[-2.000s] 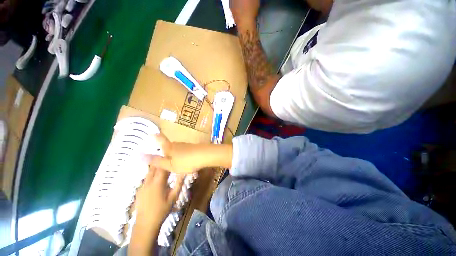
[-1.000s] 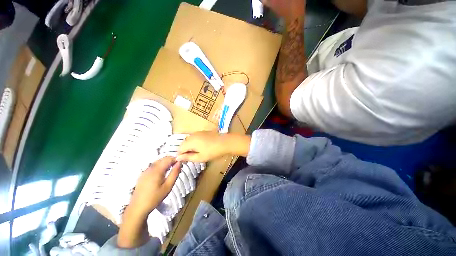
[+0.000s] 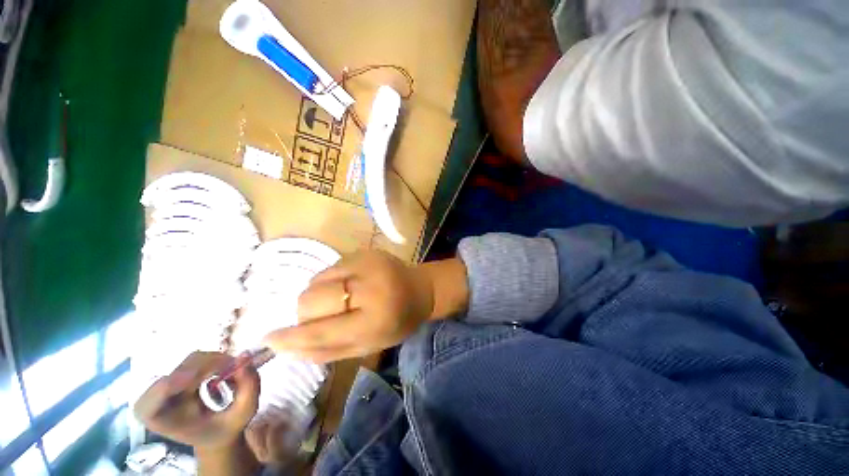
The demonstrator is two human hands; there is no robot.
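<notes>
My left hand (image 3: 200, 400), at the lower left, is closed around a small white part (image 3: 217, 394) with its round end showing. Thin red wires (image 3: 244, 361) run from that end to the fingertips of my right hand (image 3: 358, 311), which pinch them. The rest of the part is hidden in my left hand. Rows of stacked white arcs (image 3: 191, 246) lie on cardboard under and beside both hands. A white handle shell with a blue insert (image 3: 289, 63) lies above them. A second white housing (image 3: 380, 149) lies on its side near it, with dark wire looped between.
The cardboard (image 3: 209, 102) carries printed symbols and a white label. A white arc with a wire (image 3: 47, 186) lies on the green conveyor (image 3: 102, 74) at left. A co-worker's white sleeve (image 3: 670, 112) and forearm are at upper right. Loose white parts (image 3: 154, 457) lie at lower left.
My hands have moved from the stacked arcs to a white part with red wires, now held between them. The second housing has turned onto its side. The view has shifted closer.
</notes>
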